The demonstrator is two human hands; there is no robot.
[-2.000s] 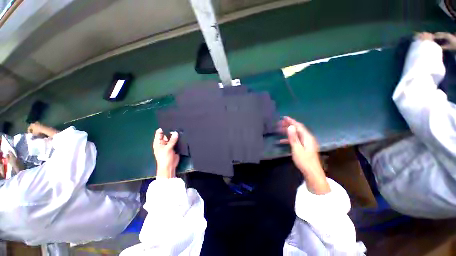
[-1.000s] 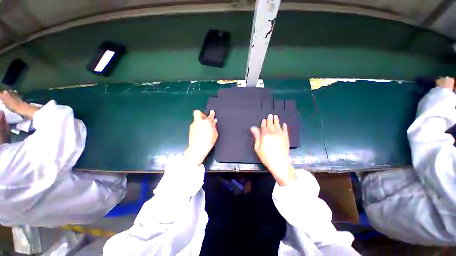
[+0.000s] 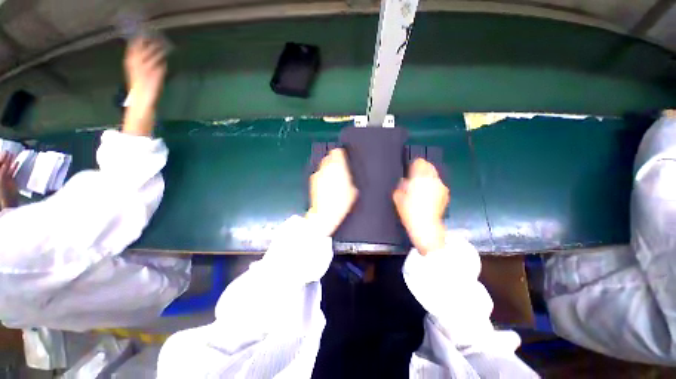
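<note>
A black card blank (image 3: 378, 185) lies before me on the bench, on top of other dark blanks whose flaps (image 3: 433, 153) show at both sides. Its sides are bent inward, so it looks narrower than the blanks under it. My left hand (image 3: 333, 187) grips its left side and my right hand (image 3: 422, 194) grips its right side. Both hands are slightly blurred and the fingertips are partly hidden.
A folded black tray (image 3: 296, 69) lies on the green strip, left of the white post (image 3: 387, 66). Another dark tray (image 3: 17, 108) is far left. The left neighbour's blurred hand (image 3: 145, 72) reaches over the strip; white cards (image 3: 50, 170) lie nearby. A right neighbour's sleeve (image 3: 657, 181) is at the edge.
The top blank's sides are now folded inward, with both hands gripping them. The trays on the strip have shifted left. The left neighbour's arm has reached over the strip.
</note>
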